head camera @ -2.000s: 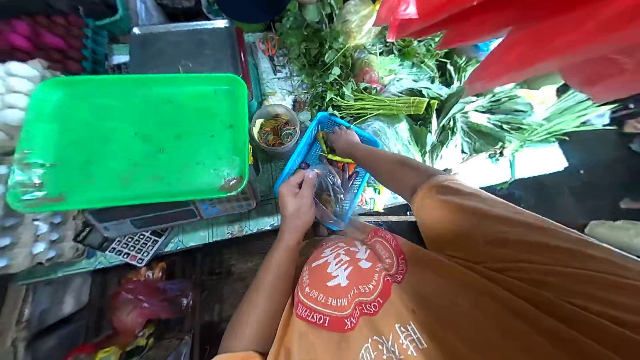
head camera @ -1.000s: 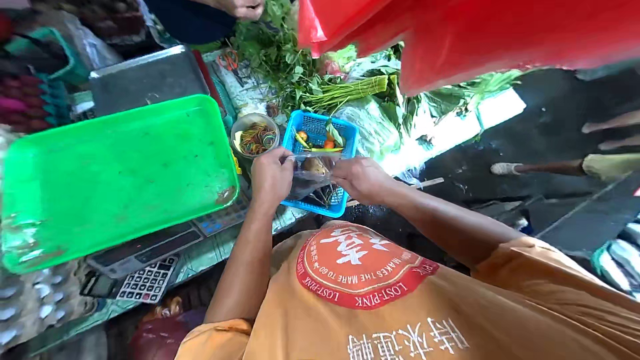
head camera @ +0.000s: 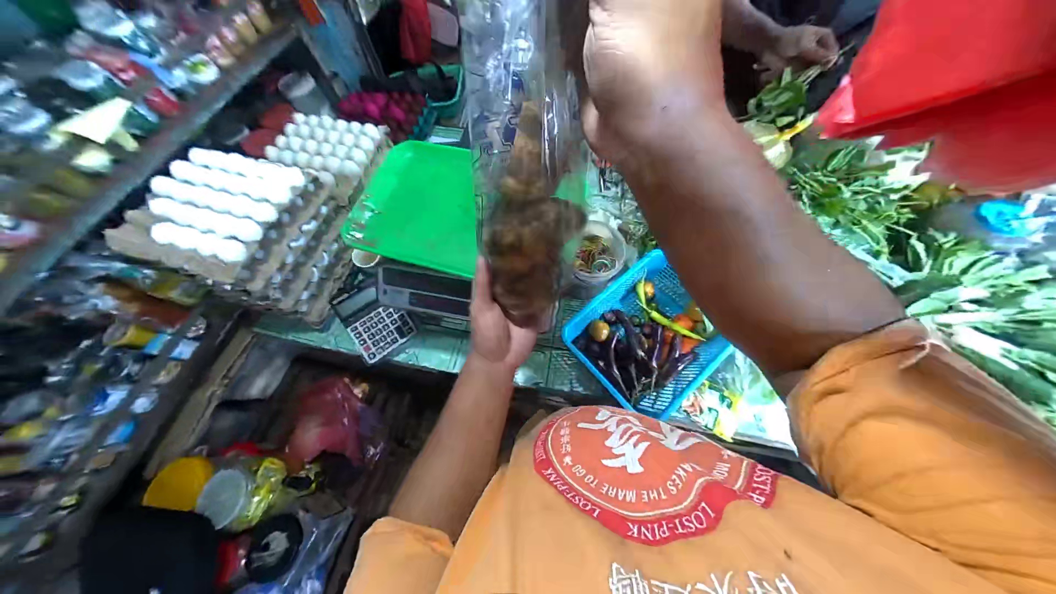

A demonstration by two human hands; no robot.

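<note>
A clear plastic bag [head camera: 516, 124] of knobbly brown roots, perhaps ginger [head camera: 524, 247], hangs upright close to the camera. My left hand [head camera: 502, 330] holds its lower end from below. My right hand [head camera: 643, 74] is raised beside the bag's upper part at the top edge; its fingers are cut off by the frame, so its hold cannot be made out. Below my right forearm lies a blue plastic basket [head camera: 582, 309] with small eggplants [head camera: 631, 346], a green chili pepper [head camera: 656, 313] and tomatoes. A tub of rubber bands [head camera: 596, 254] stands beside the basket.
A green tray [head camera: 421, 206] rests on a digital scale [head camera: 425, 290], with a calculator [head camera: 379, 332] near it. Stacked egg trays [head camera: 223, 206] stand to the left. Leafy greens [head camera: 858, 186] cover the right side. Red plastic [head camera: 965, 91] hangs top right, near another person's hand [head camera: 804, 49].
Both hands have risen from over the blue basket, with the bag now lifted high in front of the green tray. The view has swung left, bringing the stacked eggs in.
</note>
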